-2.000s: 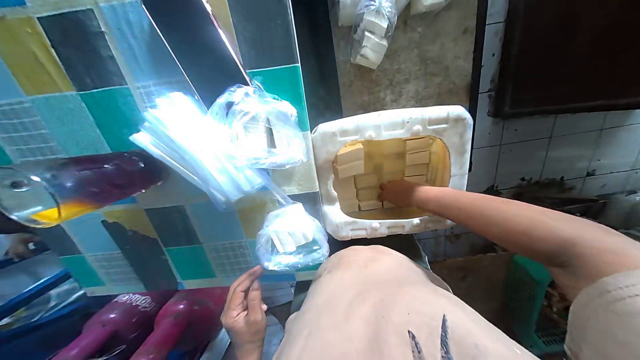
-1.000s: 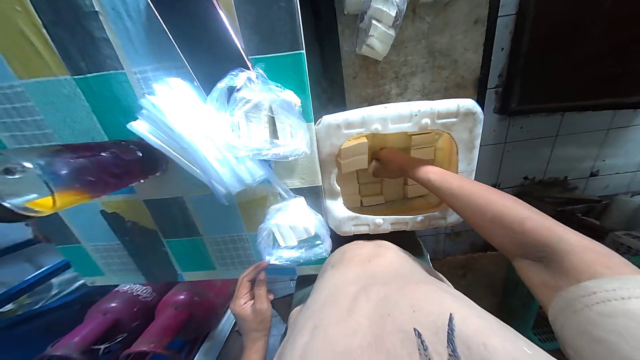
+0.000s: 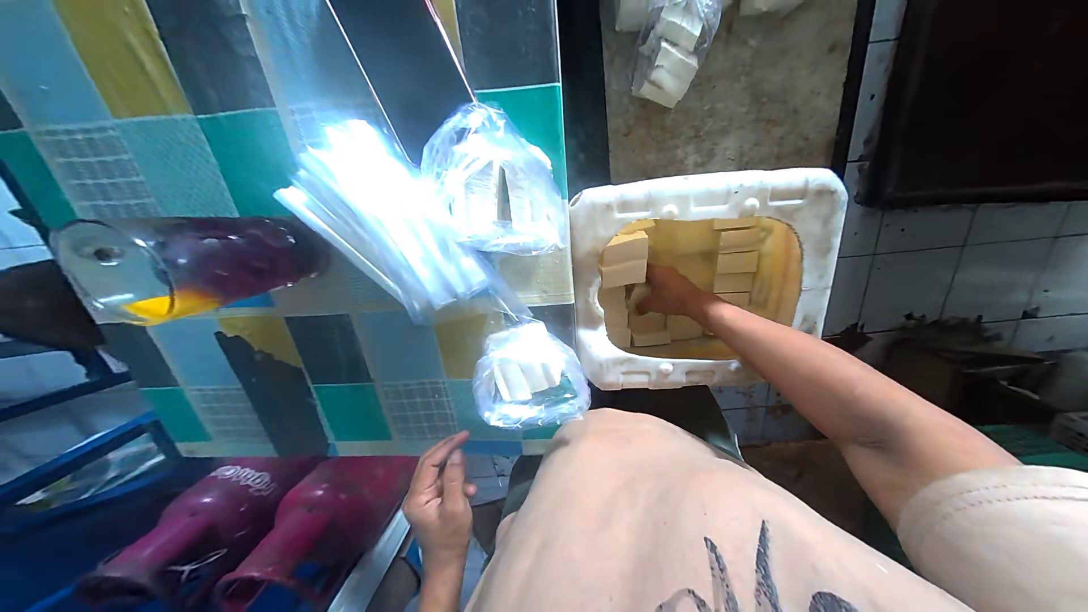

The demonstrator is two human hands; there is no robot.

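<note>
A white plastic container with an opening cut in its side holds yellowish liquid and several pale rectangular blocks, which look like tofu. My right hand reaches into it among the blocks at the left side; its fingertips are partly hidden, so its grip cannot be told. My left hand hangs beside the table edge, fingers slightly apart, holding nothing. Just above it lies a clear plastic bag with white blocks inside. A larger bag of blocks sits farther up, beside a stack of clear plastic bags.
A glass jar with purple and yellow showing lies across the left of the view on the checkered table cover. Magenta bottle-shaped objects are at lower left. Another bag of blocks hangs over a stained surface above the container.
My right hand has moved left inside the container, from the middle blocks to those at the left side. My left hand stays near the table edge.
</note>
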